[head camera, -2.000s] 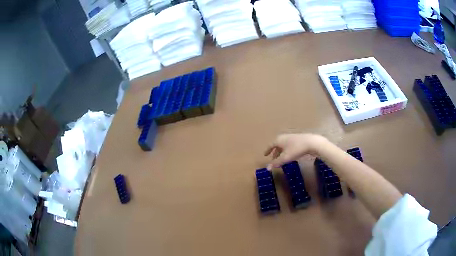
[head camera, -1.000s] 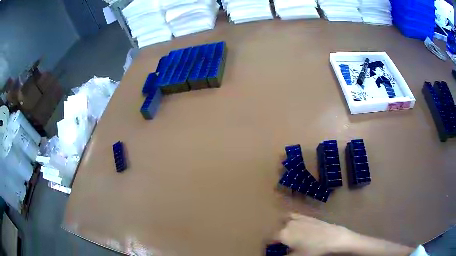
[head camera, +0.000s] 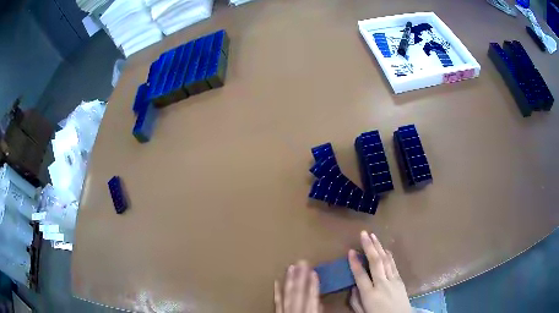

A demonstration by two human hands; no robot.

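Note:
A segmented block [head camera: 334, 276] lies between my hands near the front of the table, its plain grey-blue side up. My left hand [head camera: 298, 290] is blurred, its fingers against the block's left end. My right hand [head camera: 379, 278] has its thumb and fingers around the right end, hiding that end. Beyond them, dark-blue blocks lie fanned out and touching [head camera: 343, 186]. Two separate upright stacks or blocks stand to their right, one [head camera: 374, 162] beside the fan and one [head camera: 413, 156] further right.
A tight block group [head camera: 187, 67] stands at the back left. A single small block [head camera: 117, 194] lies at the left. A white tray [head camera: 398, 82] holds loose pieces. More dark blocks [head camera: 521, 76] lie far right. White foam stacks [head camera: 132, 27] line the back edge of the brown table [head camera: 245, 153].
The right hand has left the row of blocks, where some blocks now lie fanned out. Both hands are now at the front with a block between them. The view has shifted.

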